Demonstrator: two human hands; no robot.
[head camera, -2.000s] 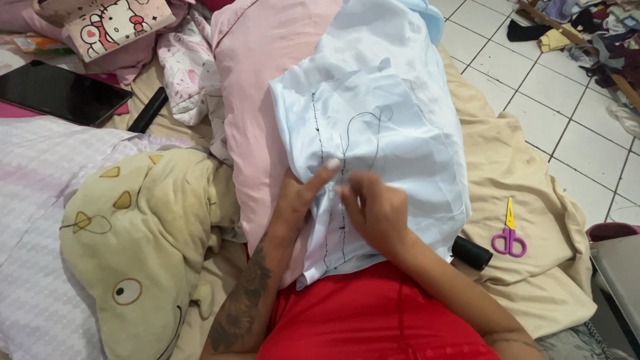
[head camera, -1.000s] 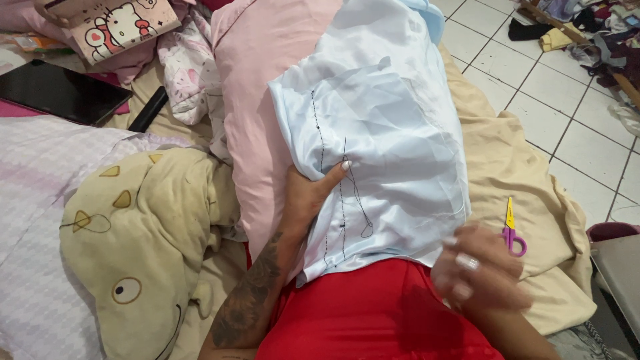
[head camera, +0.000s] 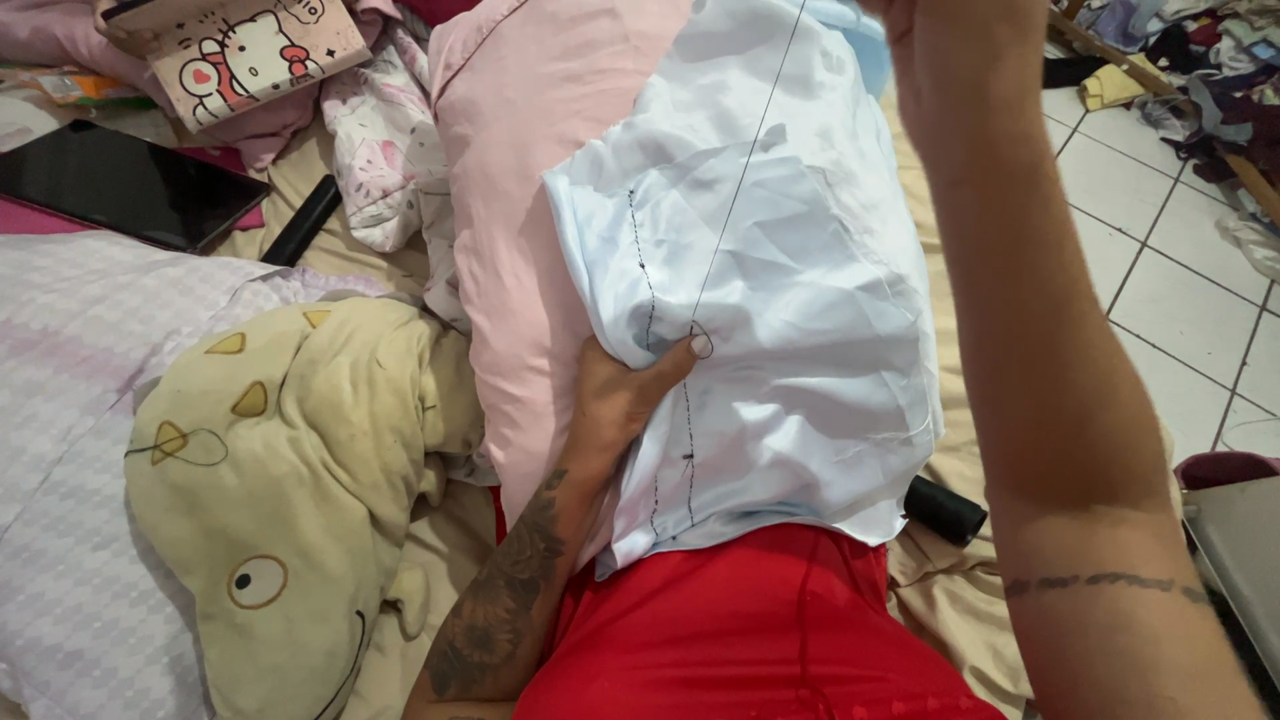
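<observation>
Light blue satin fabric (head camera: 780, 400) lies over a pink pillow (head camera: 530, 200) on my lap. Two lines of dark hand stitching run down its left part. My left hand (head camera: 640, 385) grips the left edge of the fabric, thumb on top beside the inner stitch line. From a small loop at that thumb, a dark thread (head camera: 745, 170) rises taut to the top of the view. There my right hand (head camera: 900, 10) is raised, mostly cut off by the frame edge; its fingertips and any needle are out of sight.
To the left are a dinosaur-like plush (head camera: 290, 480) with a looped thread on it, a black tablet or phone (head camera: 130, 185), a black cylinder (head camera: 302, 220) and a Hello Kitty pouch (head camera: 260, 60). A black tube (head camera: 945, 510) lies right of the fabric; clothes (head camera: 1190, 60) lie on the tiled floor.
My right hand has gone from the fabric, out to the lower right, then up to the top edge. The thread, loosely curled on the fabric before, is now stretched upward. My left hand stays on the fabric.
</observation>
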